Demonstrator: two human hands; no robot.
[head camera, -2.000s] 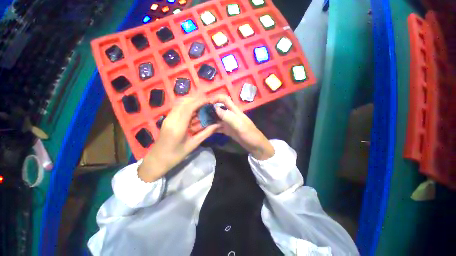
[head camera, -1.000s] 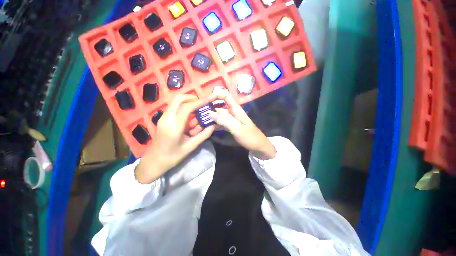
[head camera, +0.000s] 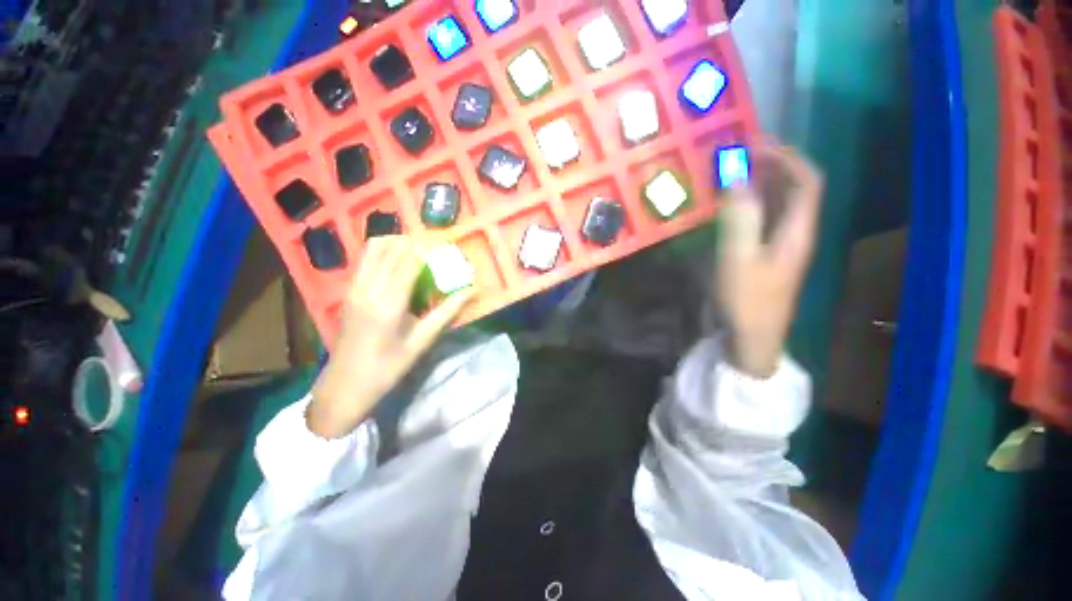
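Observation:
A red-orange compartment tray (head camera: 500, 241) lies tilted in front of me. Unlit dark cubes (head camera: 411, 128) fill pockets mostly on its left; lit white and blue cubes (head camera: 558, 142) are mostly on its right. My left hand (head camera: 406, 308), at the lower left edge, has a glowing white-green cube (head camera: 449, 269) between thumb and fingers. My right hand (head camera: 766, 209) is blurred at the right corner. Its thumb and finger are around or beside a blue-lit cube (head camera: 732, 167); whether they grip it is unclear. A dark cube (head camera: 602, 220) sits in the lower row beside a white one (head camera: 540, 248).
Green benches with blue rails (head camera: 929, 294) curve along both sides. Red trays (head camera: 1009, 211) lie on the right bench. A tape roll (head camera: 98, 393) is on the left bench. Cardboard (head camera: 249, 335) shows below left. More small coloured lights show beyond the tray.
My right hand has left my left hand and moved right to the tray's corner. A white-lit cube now sits in the previously empty lower-row pocket. The silver cube's pocket now shows a dark cube.

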